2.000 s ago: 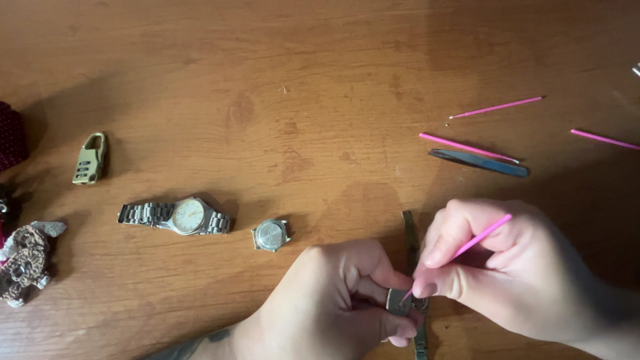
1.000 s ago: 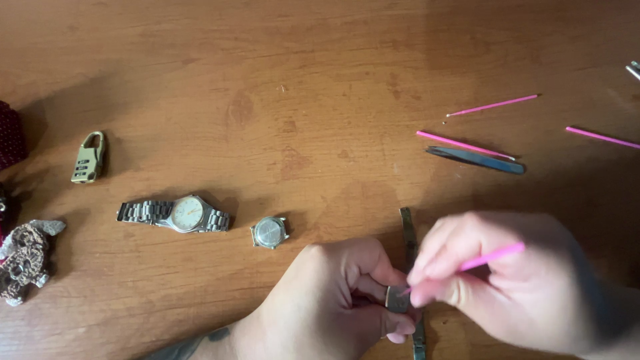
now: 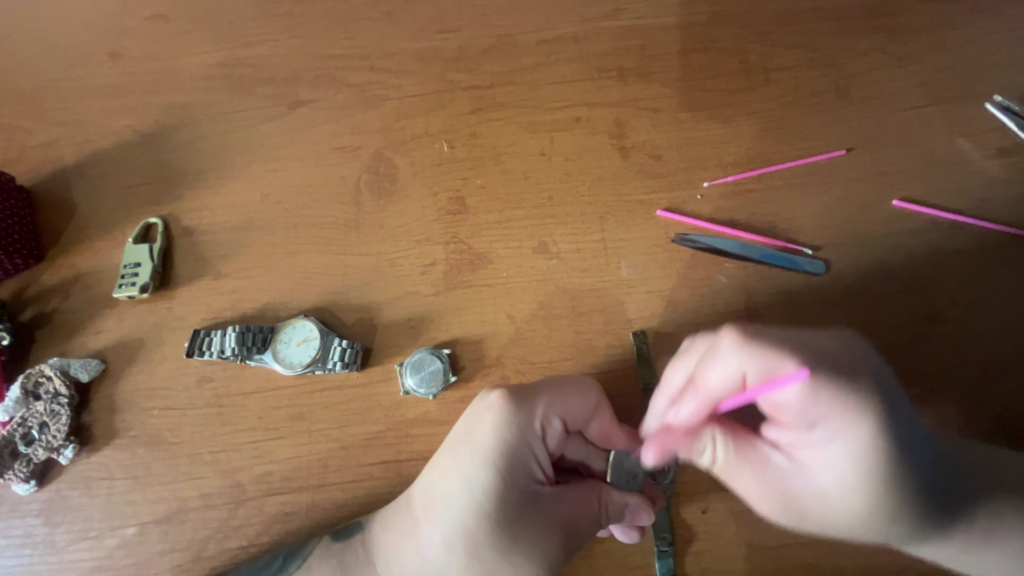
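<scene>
Between the thumb and fingers of my left hand (image 3: 544,472) is a small metal watch part (image 3: 626,470), partly hidden by the fingertips. My right hand (image 3: 768,424), somewhat blurred, pinches a pink micro applicator stick (image 3: 764,390), whose lower end is hidden at the fingertips beside the watch part. Under both hands a metal watch band (image 3: 662,532) lies lengthwise on the table. To the left of my left hand, a watch case without a band (image 3: 427,373) rests on the wood, and farther left lies a wristwatch with a metal bracelet (image 3: 296,345).
Metal tweezers (image 3: 748,254) lie beside a pink applicator stick (image 3: 734,232) at the upper right, with another above (image 3: 776,168) and a third (image 3: 956,217) at the edge. At left are a brass-coloured combination padlock (image 3: 139,264), a crocheted item (image 3: 40,420) and a dark red item (image 3: 16,226).
My right hand has shifted slightly at the watch part, and the pink stick in it has changed its tilt. My left hand keeps its hold in nearly the same place.
</scene>
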